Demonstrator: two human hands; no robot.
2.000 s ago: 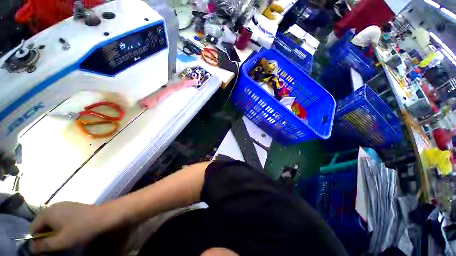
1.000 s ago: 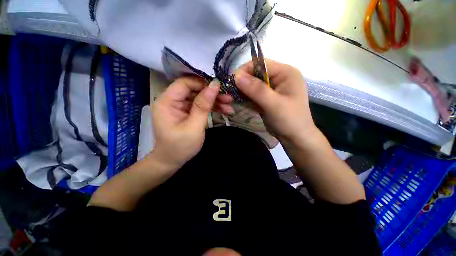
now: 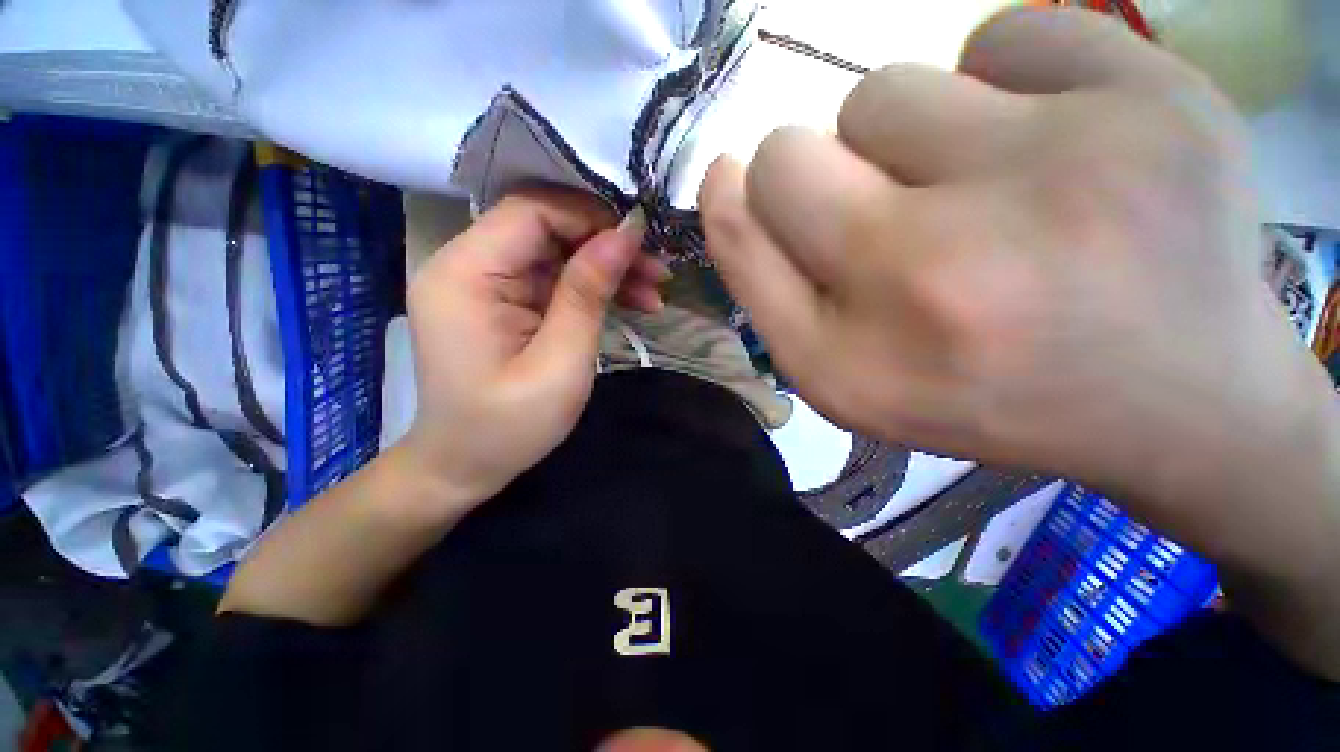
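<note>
The pale grey-white garment [image 3: 397,96] with dark bands lies over the table's front edge and hangs a little over it. My left hand [image 3: 507,323] pinches its dark seam edge [image 3: 657,221] between thumb and fingers. My right hand [image 3: 970,250] is raised close to the camera, large in view, with its fingers curled and its back towards me. It hides part of the table. Whether it holds the small snips or a thread cannot be seen. The scissors' handle [image 3: 1124,15] shows only as a red bit at the top edge, behind my right hand.
A blue basket [image 3: 331,316] at the left has a white garment piece with dark bands [image 3: 199,338] beside it. Another blue basket [image 3: 1095,588] is at the lower right. The white table's edge [image 3: 74,81] runs across the top left. My lap is below the garment.
My right hand has left the seam and moved up, right and towards the camera. The snips seen in it before no longer show. My left hand still pinches the seam.
</note>
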